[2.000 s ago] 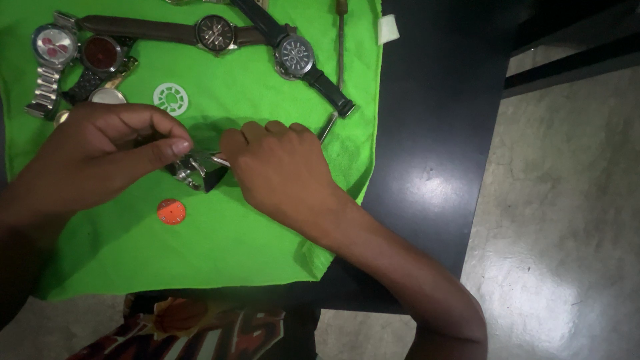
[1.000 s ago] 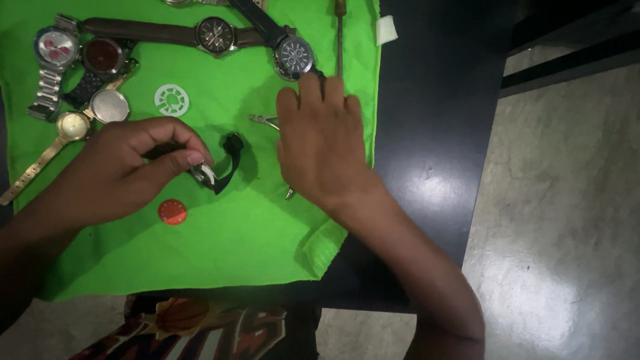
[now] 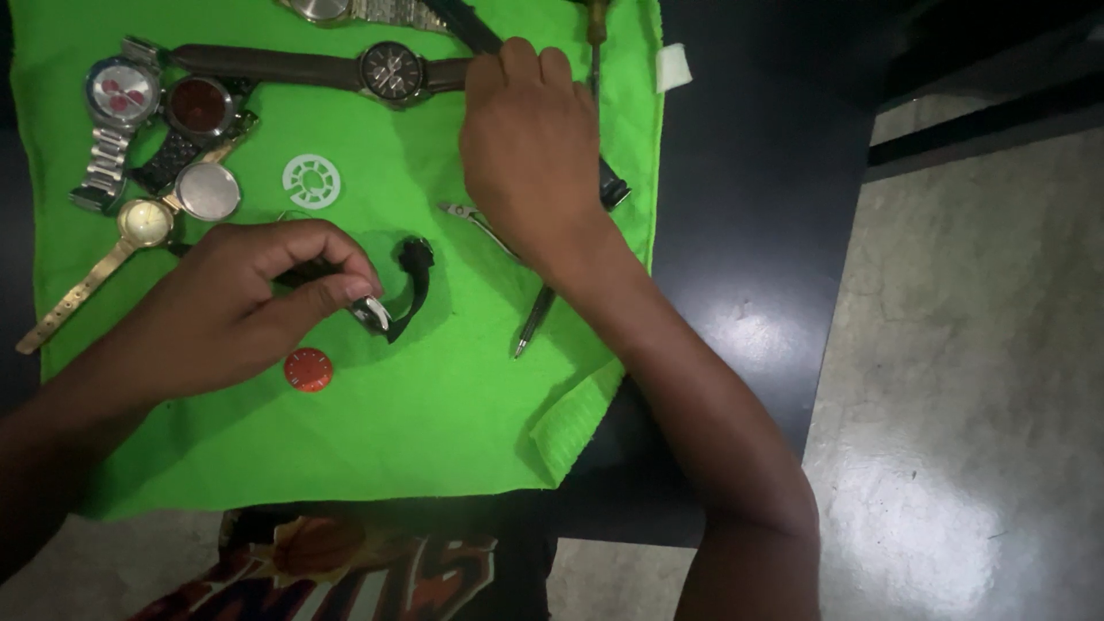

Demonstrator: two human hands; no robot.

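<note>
My left hand pinches the case of a black-strapped wristwatch between thumb and fingers; its strap curls up to the right. Just below lies a loose orange-red watch dial, and above it a white slotted plastic ring. My right hand is palm down over a dark-strapped watch, hiding most of it; whether its fingers grip anything is hidden. Small metal pliers or tweezers show beside that hand, and a pen-like tool lies below its wrist, partly under the forearm.
On the green cloth, a brown-strapped watch lies at the top. Several watches, among them a steel one and a gold one, lie at left. A wooden-handled screwdriver lies upper right, near a white tag.
My right hand has left the watch in my left hand and moved up and right, now over the dark-strapped watch. The pliers-like tool lies on the cloth. My left hand keeps its watch.
</note>
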